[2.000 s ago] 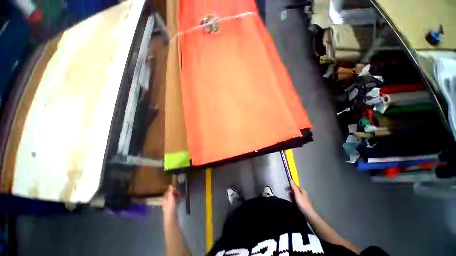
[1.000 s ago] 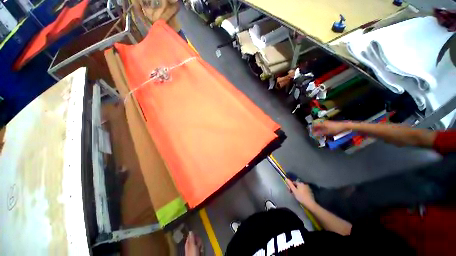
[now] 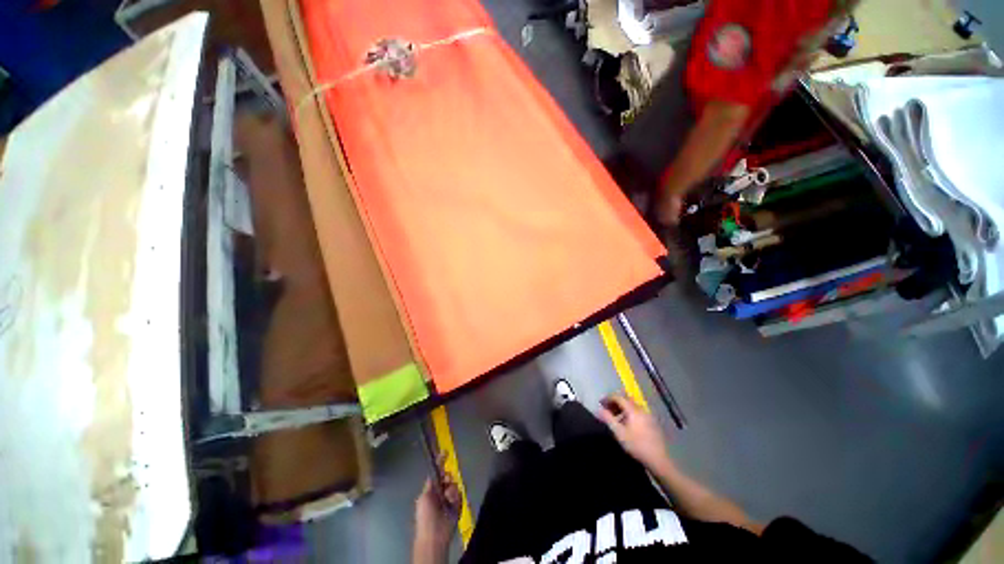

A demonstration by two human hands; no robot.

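Observation:
The orange fabric stack (image 3: 484,209) lies in front of me, black underneath, with a pale cord (image 3: 457,39) knotted across it. A brown fabric bundle (image 3: 336,231) with a lime-green end lies along its left side. My left hand (image 3: 438,501) is low in the picture, closed around the end of a thin dark rod (image 3: 432,441) below the green end. My right hand (image 3: 633,427) is empty with bent fingers, left of a second dark rod (image 3: 655,375) that sticks out from under the stack's right side.
A person in a red shirt (image 3: 749,50) reaches down beside the stack's right edge. A white-topped table (image 3: 99,253) and a metal-framed wooden cart (image 3: 224,242) stand at left. At right, white cloth (image 3: 952,143) hangs over a table with fabric rolls (image 3: 820,281) below. Yellow lines mark the floor.
My right hand has let go of the right rod. My left hand has come onto the left rod. The other person has moved in beside the stack. The view has turned back rightward.

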